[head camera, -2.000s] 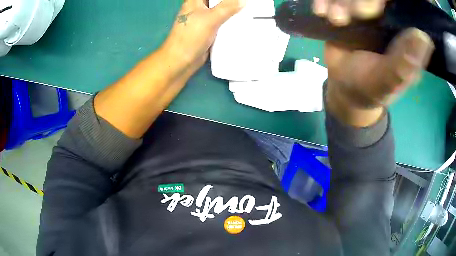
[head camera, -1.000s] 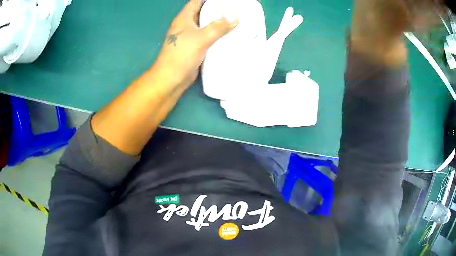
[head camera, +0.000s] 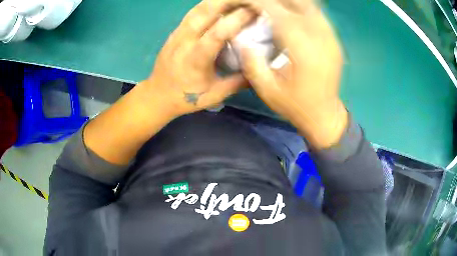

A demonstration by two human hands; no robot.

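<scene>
My left hand (head camera: 198, 62) and my right hand (head camera: 305, 65) are both bare and raised close to the camera, above the near edge of the bench. Between them they hold a white camera unit (head camera: 254, 39), its surface blurred and greyish. The fingers of both hands wrap around it, so most of its shape is hidden. A small white part of it shows by my right palm. The powered screwdriver is not in view.
White camera units (head camera: 35, 15) stand at the far left corner of the green bench mat (head camera: 110, 37). Blue stools (head camera: 50, 107) are below the bench edge. A white curved line runs on the mat at right. Racks (head camera: 446, 215) stand at the lower right.
The white camera unit has been lifted off the mat and turned. My right hand, earlier at the upper right with the screwdriver, has come to the middle and now holds the unit with my left hand.
</scene>
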